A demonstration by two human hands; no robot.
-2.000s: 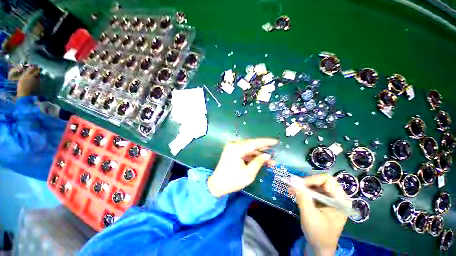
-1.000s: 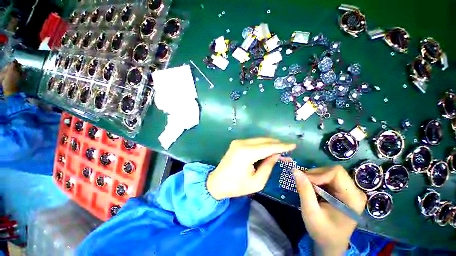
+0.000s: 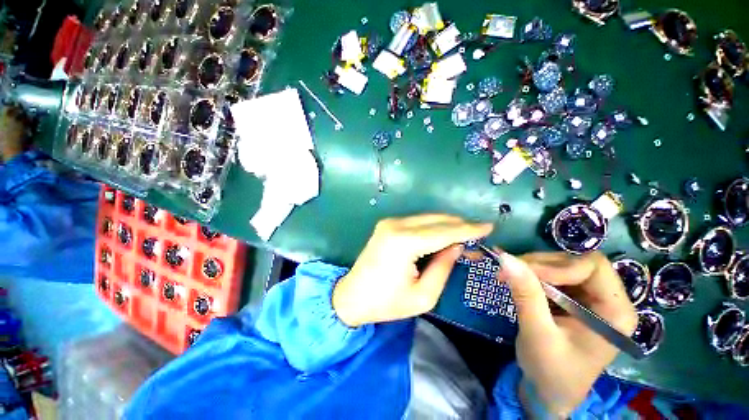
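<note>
My left hand (image 3: 406, 267) pinches a small dark-blue piece (image 3: 472, 244) between thumb and fingers; it is mostly hidden, so I cannot tell its shape. My right hand (image 3: 571, 320) holds steel tweezers (image 3: 587, 316) like a pen, their tips close to the piece at the left fingertips. The blue adhesive pad sheet (image 3: 486, 289), with rows of tiny white-edged squares, lies between and just below both hands. Its right part is partly covered by my right hand.
Round circuit boards (image 3: 546, 76) and white batteries (image 3: 439, 86) are heaped beyond my hands. Watch cases (image 3: 579, 228) lie loose at right. A clear tray of cases (image 3: 131, 160), white paper (image 3: 279, 148), a thin stick (image 3: 320, 105) and a red tray (image 3: 148, 275) are at left. A co-worker's blue sleeve (image 3: 41, 201) shows far left.
The view has shifted closer to the bench. The tweezers have moved from over the pad sheet to the left fingertips. Both hands keep their hold.
</note>
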